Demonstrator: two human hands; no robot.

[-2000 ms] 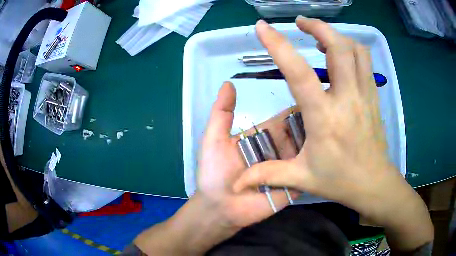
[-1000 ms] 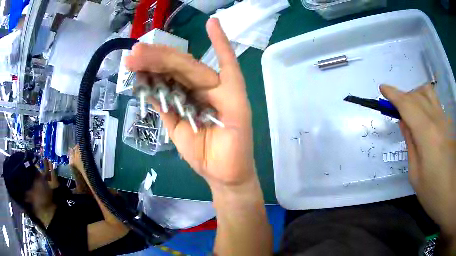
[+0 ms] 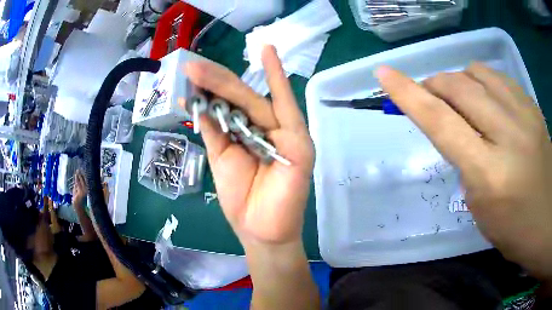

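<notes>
My left hand is raised left of the white tray, palm showing. It holds several silver metal cylinder parts in a row across the fingers, thin shafts pointing towards me. My right hand is over the right part of the tray, its back towards me. The dark blue and black tweezers lie at the tray's upper left, their handle end hidden under my fingers. The tips of my thumb and other fingers are hidden, so I cannot tell whether they grip anything. Small white labels lie in the tray.
An open clear box of cylinders stands on the green bench, below a white device box. A black hose curves at left, with a person beyond. White liner sheets and a clear box lie behind.
The tweezers have shifted left in the tray, and my right hand has moved up and left with them. My left hand still holds the cylinders; earlier both hands were together over the tray.
</notes>
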